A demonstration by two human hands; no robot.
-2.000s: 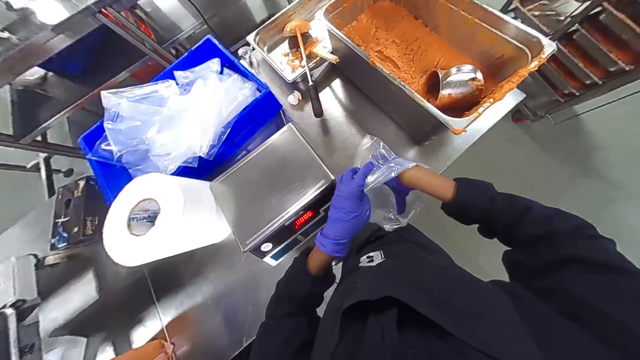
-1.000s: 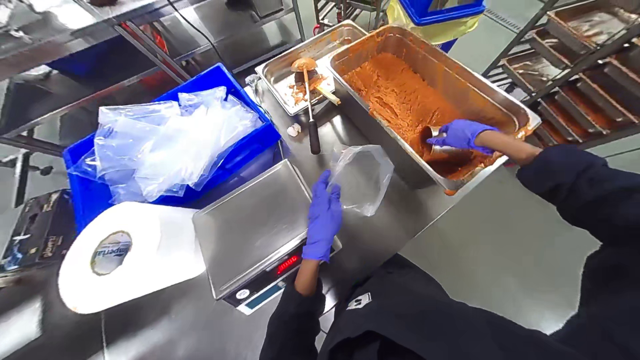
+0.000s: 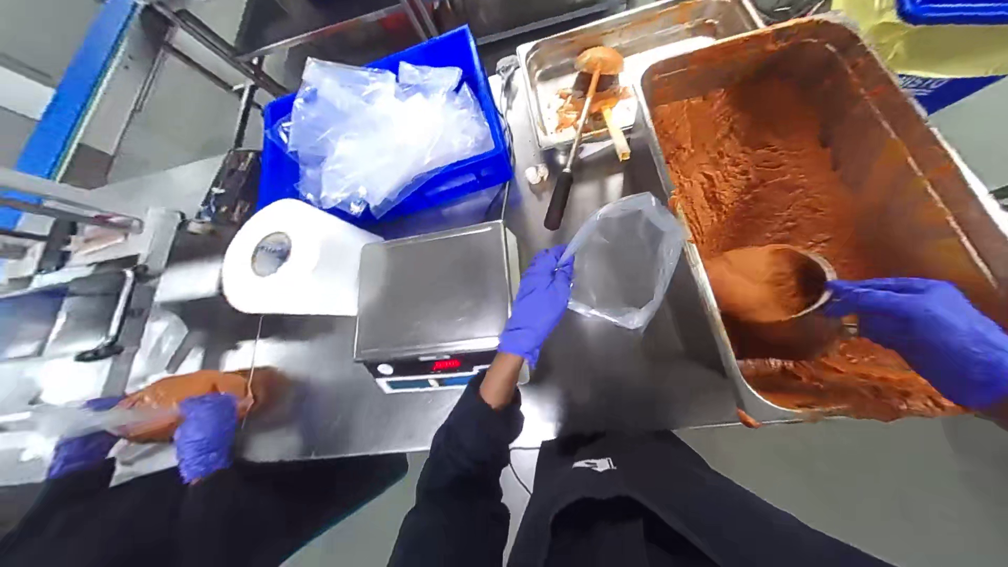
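My left hand (image 3: 540, 303), in a purple glove, pinches the rim of a clear plastic bag (image 3: 626, 260) that hangs with its mouth apart between the scale and the deep pan. My right hand (image 3: 921, 327), gloved too, grips a metal scoop (image 3: 819, 287) heaped with orange-brown paste, held over the deep steel pan (image 3: 713, 315). More of the paste (image 3: 756, 169) lies in that pan. To the left of my left hand is a digital scale (image 3: 435, 291) with a bare steel platform and a lit red display.
A blue crate (image 3: 472, 169) of clear bags, a white paper roll (image 3: 303, 260) and a shallow steel pan (image 3: 535, 94) with a long-handled ladle (image 3: 581, 134) stand behind. At the lower left, a co-worker's gloved hands (image 3: 206, 433) hold a filled bag (image 3: 169, 398).
Two seconds ago both my hands were at the bag. My right hand moved to the deep pan and took hold of the scoop, now loaded with paste. The view has shifted, showing the co-worker's hands.
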